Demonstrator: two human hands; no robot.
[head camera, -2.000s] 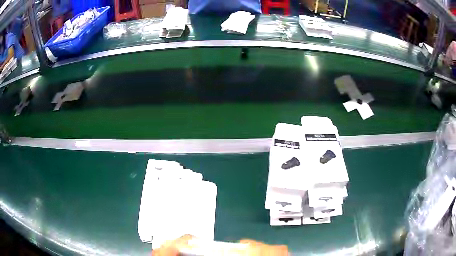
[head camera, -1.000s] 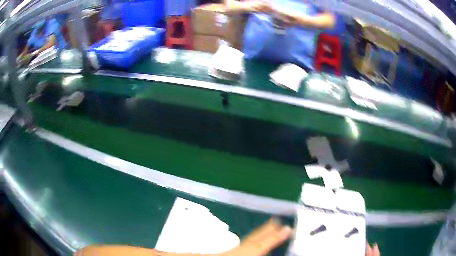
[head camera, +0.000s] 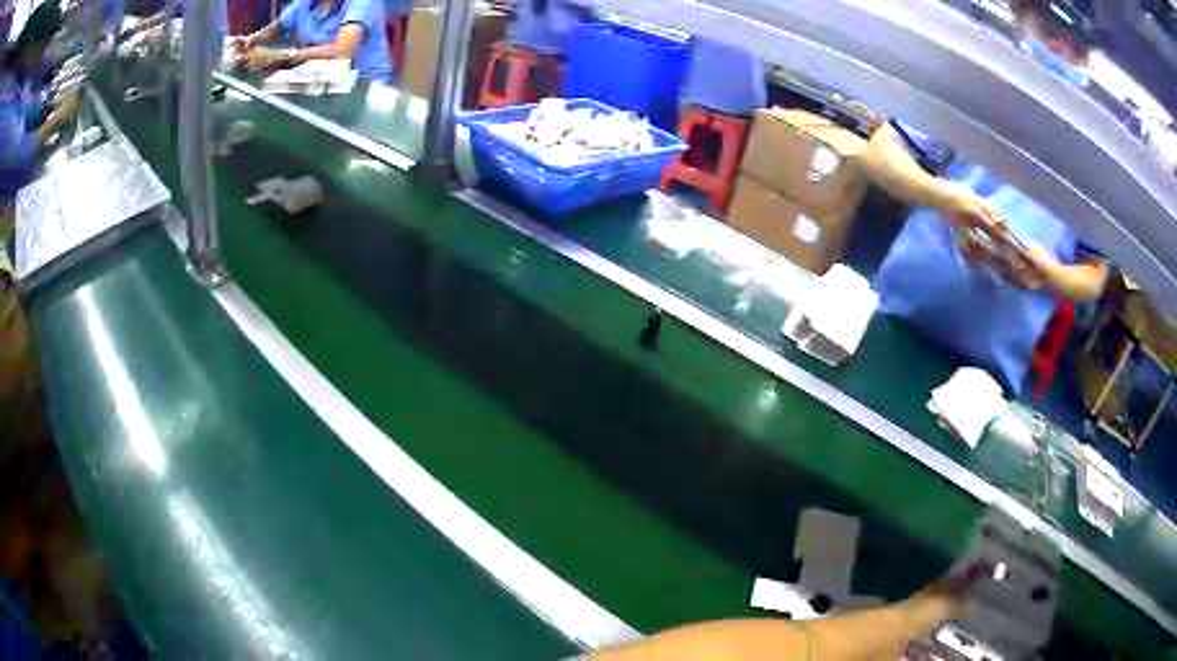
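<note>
My left hand (head camera: 958, 589) is at the lower right, blurred, with its forearm reaching in from the bottom edge over the green belt. Its fingers are against the left side of a greyish-white bundle (head camera: 1017, 588) with dark spots and appear to grip it. The bundle looks like the printed boxes, but blur leaves this unsure. White printed edges show below the hand. A white cross-shaped insert (head camera: 826, 555) with a dark centre hole lies on the belt, left of the bundle and partly behind the forearm. My right hand is not visible.
Metal edge strip (head camera: 387, 478) separates belt and side table (head camera: 168, 426). Silver-white panel (head camera: 90, 207) lies far left. Another insert (head camera: 294, 194) is farther up the belt. Across it are a blue crate (head camera: 568, 162), white piles (head camera: 836, 314) and workers in blue. A metal post (head camera: 200, 142) stands left.
The view has swung left and tilted. The white blanks have left view. My left hand has moved from beside the box stack to over the belt at right, at the greyish-white bundle.
</note>
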